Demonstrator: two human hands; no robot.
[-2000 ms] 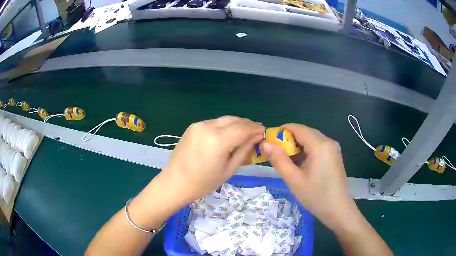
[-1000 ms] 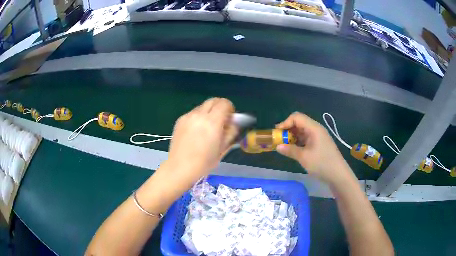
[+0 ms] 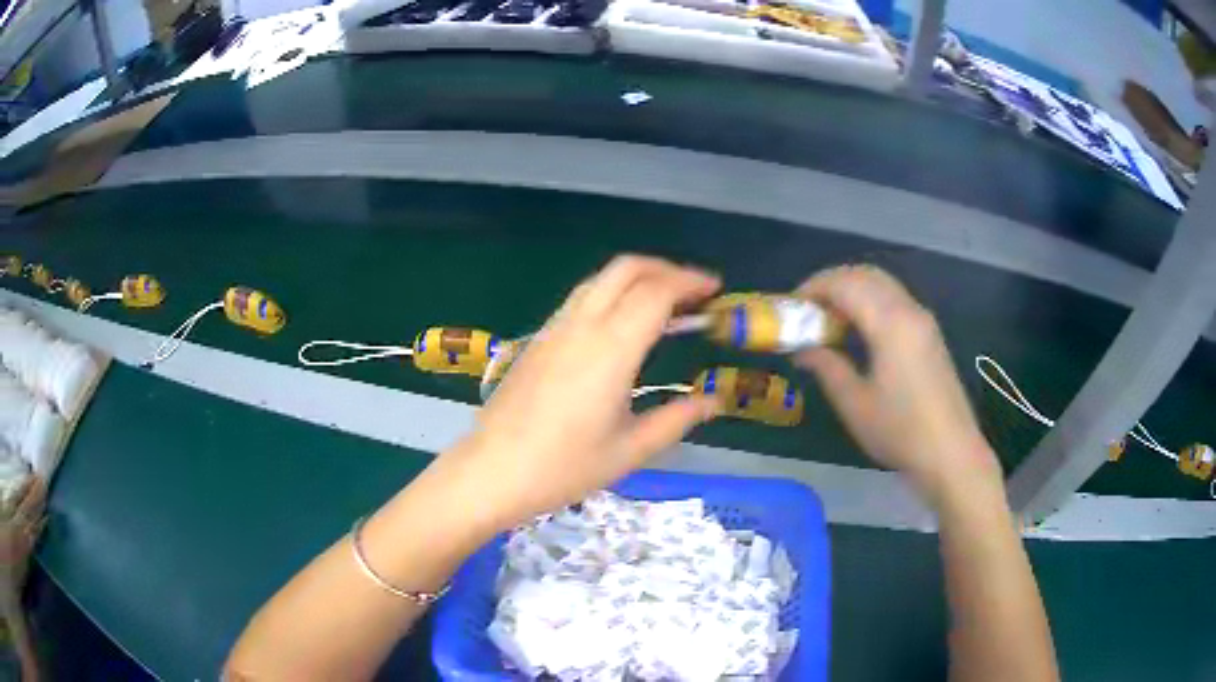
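My right hand (image 3: 900, 373) holds a yellow unit (image 3: 760, 323) by its right end, above the belt. A white patch shows on that unit, beside a blue band. My left hand (image 3: 600, 360) is at the unit's left end, where a short pale cord shows; its thumb and fingers are apart, and whether it grips the cord is unclear. A second yellow unit (image 3: 750, 396) lies on the green belt just below the held one. Another yellow unit (image 3: 454, 349) with a white cord loop lies left of my left hand. The blue basket (image 3: 816, 586) before me holds a heap of white printed slips (image 3: 647, 586).
More yellow units (image 3: 254, 309) lie spaced along the belt at left, and others (image 3: 1196, 460) at right. A slanting grey post (image 3: 1134, 320) crosses the right side. A pale rail (image 3: 360, 400) edges the belt. White padded items (image 3: 34, 386) are at far left; white trays (image 3: 747, 37) at the back.
The belt units have shifted left. The held unit now shows a white patch, and a second unit shows beneath it. The white-patched unit seen on the belt near the post is no longer visible there.
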